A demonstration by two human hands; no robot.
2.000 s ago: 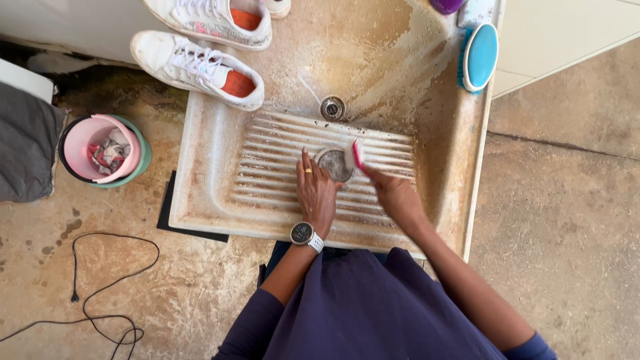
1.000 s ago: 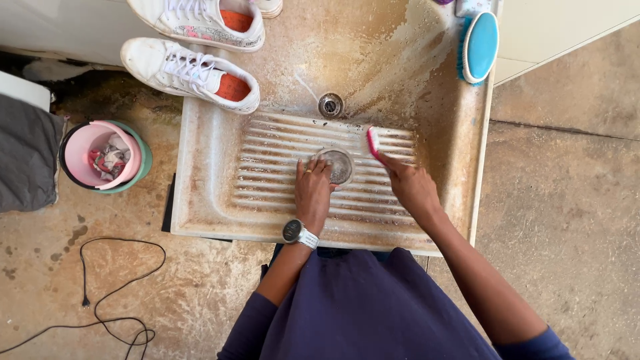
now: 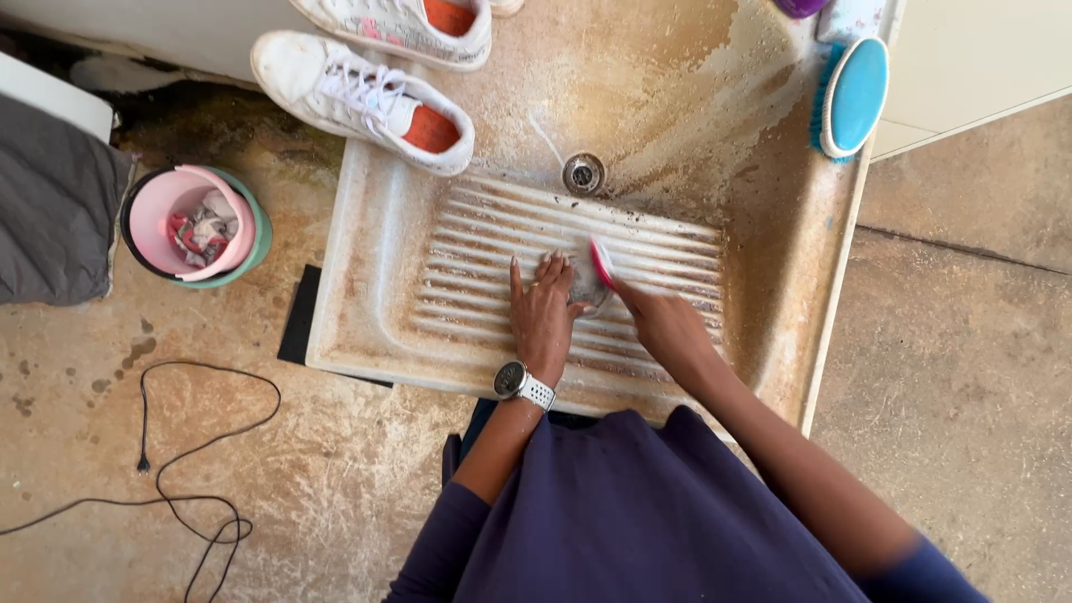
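Note:
My left hand (image 3: 543, 314) lies over the ribbed washboard (image 3: 469, 289) of a stained laundry sink, its thumb and fingertips against the left side of a round grey disc-like piece (image 3: 589, 289). Whether those fingers grip the piece or only press on it cannot be told. My right hand (image 3: 670, 331) is closed around the handle of a small pink-and-white brush (image 3: 601, 263), whose head is over the right part of the round piece and hides some of it. The sink's drain (image 3: 584, 174) lies just beyond the washboard.
White sneakers (image 3: 364, 100) with orange insoles rest at the sink's upper left. A blue oval scrubbing brush (image 3: 854, 96) sits on the right rim, near a purple object (image 3: 801, 7). Nested buckets (image 3: 180, 230) holding cloths and a black power cord (image 3: 201, 450) are on the floor at left.
The pink brush, off to the right of the round piece one second ago, is now back over it in my right hand. My left hand stays beside the piece.

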